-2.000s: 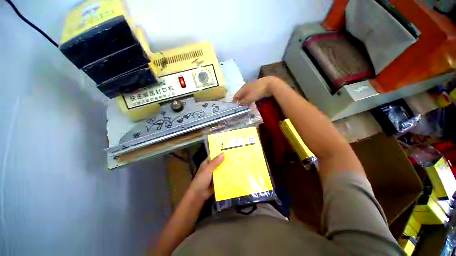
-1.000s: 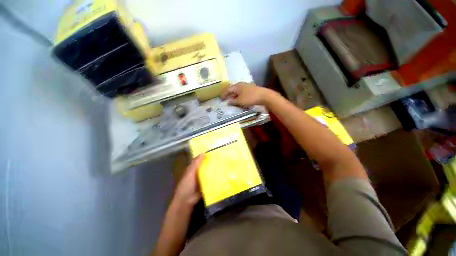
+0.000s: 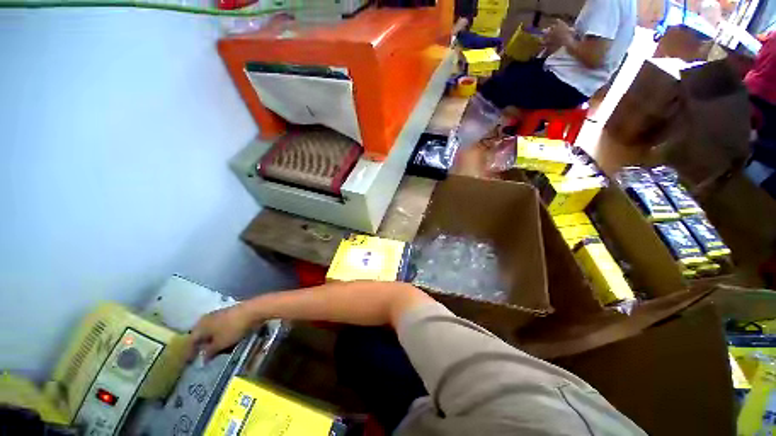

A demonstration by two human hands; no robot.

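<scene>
My right hand (image 3: 219, 330) lies at the far end of the grey doodled sealer arm (image 3: 194, 393), against the cream-yellow sealer (image 3: 119, 368) at the lower left. Its fingers are bent downward; whether they grip the arm or only press on it I cannot tell. A film-wrapped yellow box (image 3: 264, 413) is at the arm's front edge, cut off by the bottom of the picture. My left hand is out of the picture.
An orange shrink tunnel (image 3: 387, 72) sits on a wooden bench. A yellow box (image 3: 368, 259) lies near my forearm. Cartons stand right: one holds film scraps (image 3: 464, 268), others hold boxes and bundled packs (image 3: 681, 226). A person (image 3: 591, 43) sits behind on a red stool (image 3: 553, 122).
The view has swung right, so the sealer and held box sit lower left and the cartons show. My left hand has left the picture. My right hand is still at the sealer arm's end.
</scene>
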